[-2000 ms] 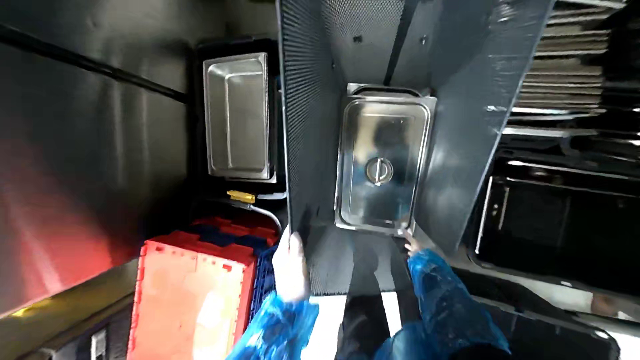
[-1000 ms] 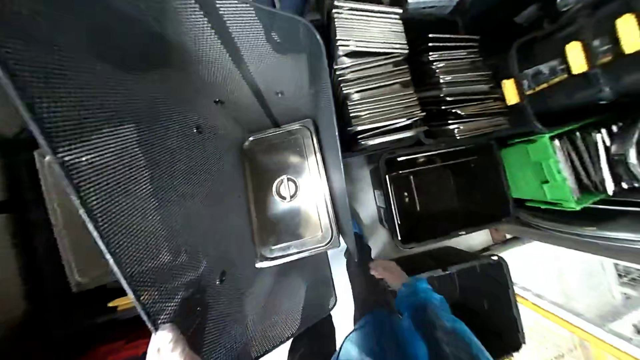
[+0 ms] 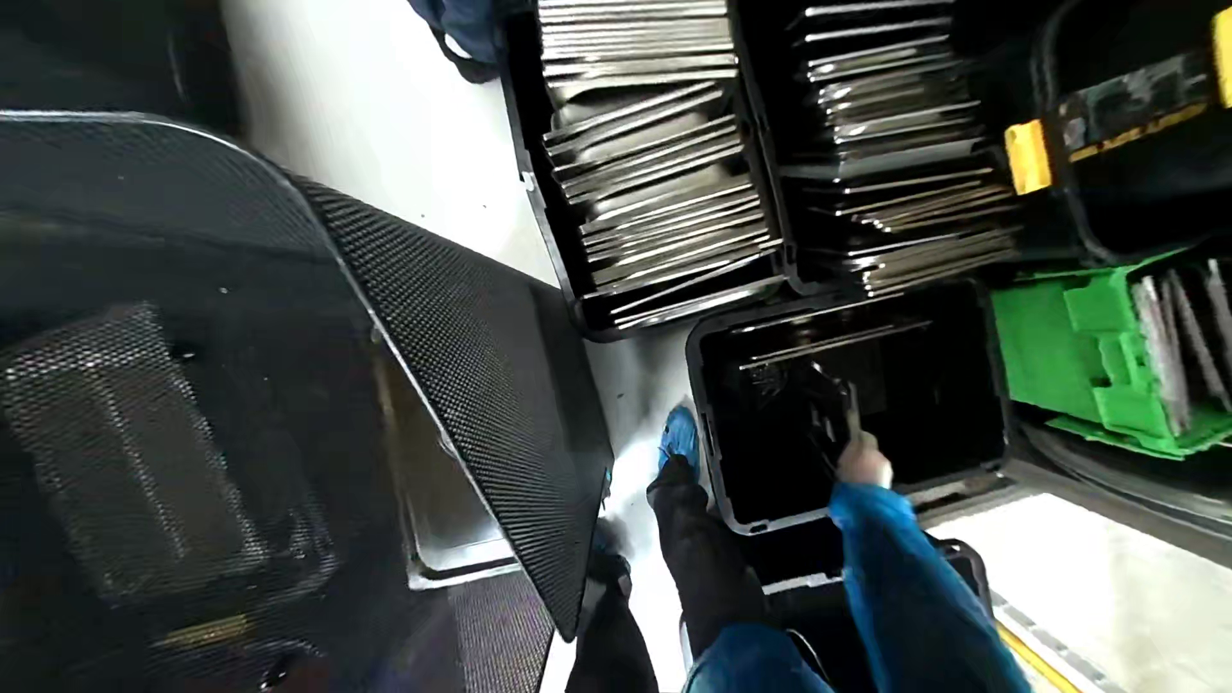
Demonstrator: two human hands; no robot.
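My right hand, in a blue plastic sleeve, reaches into a black plastic tote. Its fingers are at a dark, shiny object inside, too blurred to name; whether they grip it I cannot tell. Thin metal edges cross the tote above the hand. To the left stands a large black mesh-textured bin, tilted. A stainless steel pan lid lies inside it, partly hidden by the bin's wall. My left hand is outside the view.
Black totes packed with metal pans or lids stand beyond the tote. A green crate is at the right. A blue-covered shoe is on the pale floor between bin and tote.
The view has swung far to the right. My right hand has moved into the black tote. My left hand, at the mesh-textured bin's edge before, has gone out of view.
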